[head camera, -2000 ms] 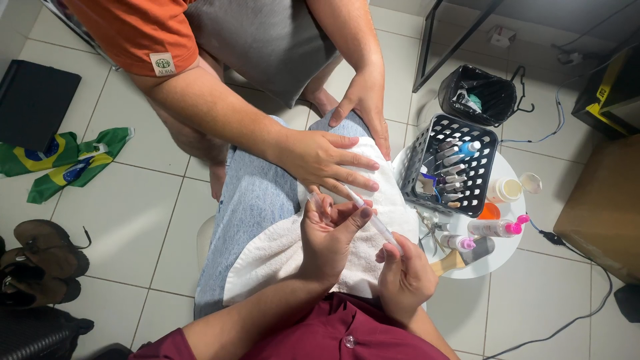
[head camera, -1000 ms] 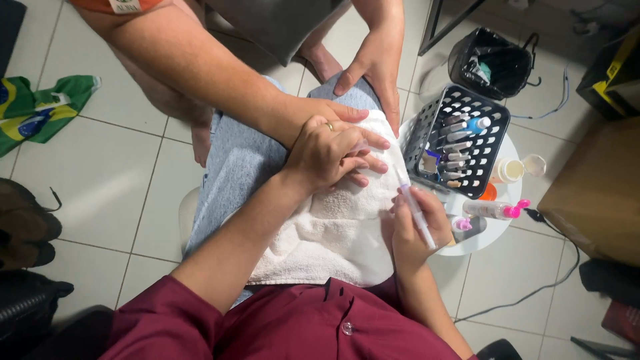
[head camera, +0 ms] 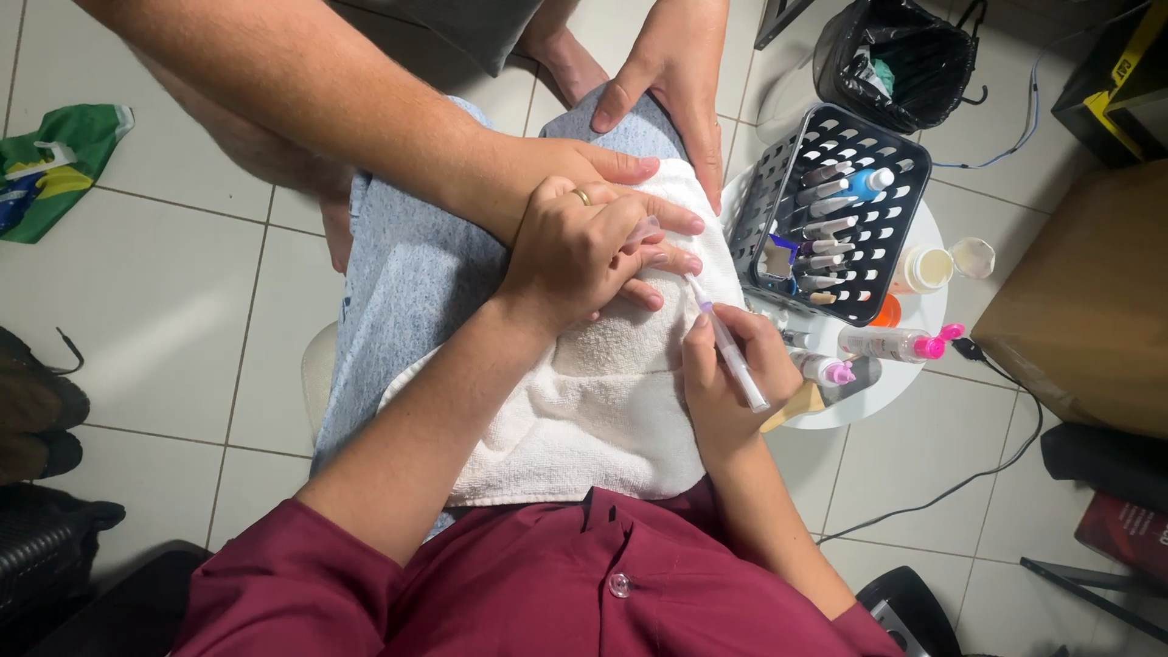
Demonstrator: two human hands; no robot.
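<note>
My left hand (head camera: 575, 251) grips the fingers of another person's hand (head camera: 520, 178) above a white towel (head camera: 584, 401) spread over my lap. A translucent cap (head camera: 642, 233) shows between my left fingers. My right hand (head camera: 741, 374) holds a slim clear pen applicator (head camera: 733, 354), its white tip at the nail of one of the person's fingers. The person's other hand (head camera: 671, 87) lies on the blue cloth (head camera: 401, 301) at the knee.
On my right, a round white table (head camera: 926, 228) bears a black perforated basket (head camera: 803, 137) of bottles, a pink-capped bottle (head camera: 890, 344), an open jar (head camera: 926, 270) and a wooden-handled brush (head camera: 794, 408). Behind stands a lined bin (head camera: 899, 64); a cable (head camera: 949, 493) crosses the floor.
My left hand has moved up onto the person's fingers. My right hand, first near my left with the pen, moved right, then brought the pen's tip to a fingernail.
</note>
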